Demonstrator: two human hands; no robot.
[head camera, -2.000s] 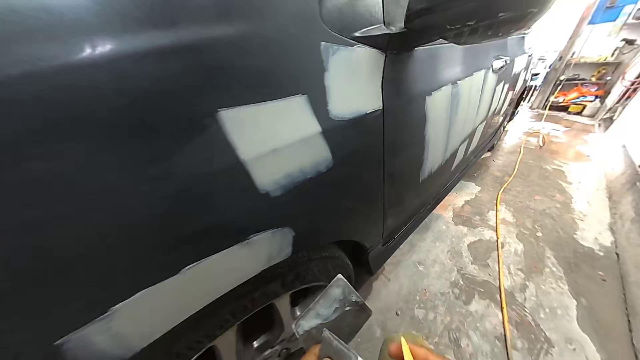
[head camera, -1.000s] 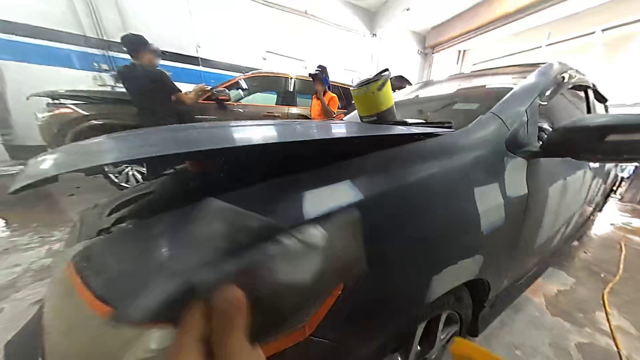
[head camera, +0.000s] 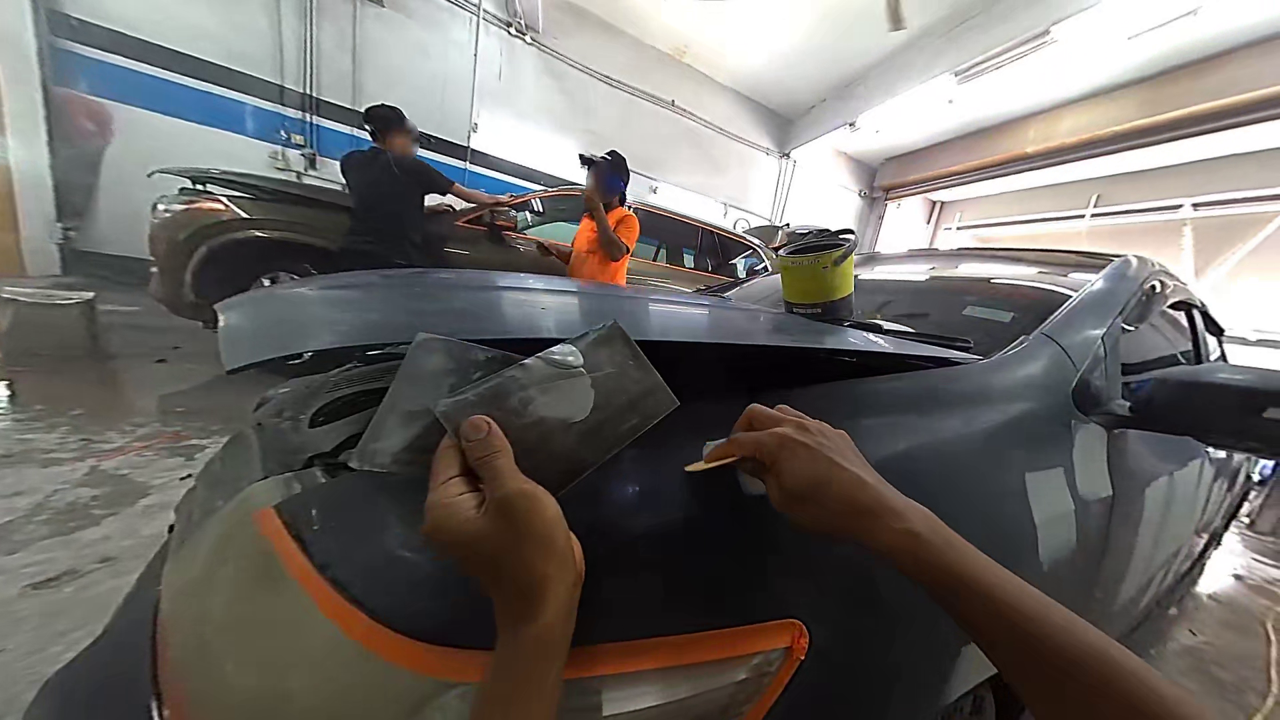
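Note:
My left hand (head camera: 505, 525) pinches two thin rectangular plates, one overlapping the other. The front plate (head camera: 610, 405) is greyish and see-through, with a pale smear of paste (head camera: 562, 393) on it; the rear plate (head camera: 400, 410) fans out to the left. To the right, my right hand (head camera: 800, 460) holds a small flat spreader with a yellowish edge (head camera: 710, 464), mostly hidden by the fingers. Both hands are over the dark grey front fender (head camera: 900, 420) of a car. Pale filler patches (head camera: 1050, 515) mark its side. Orange masking tape (head camera: 420, 652) borders the covered headlight.
The car's hood (head camera: 480, 305) stands slightly raised, with a yellow and black bucket (head camera: 817, 275) near the windshield. The side mirror (head camera: 1200, 405) juts out at right. Beyond the hood, a person in black (head camera: 385, 205) and a person in orange (head camera: 603, 235) stand by another car (head camera: 230, 235).
The view has swung from the car's side to its front corner. The two plates, low over the wheel two seconds ago, are now raised above the front fender.

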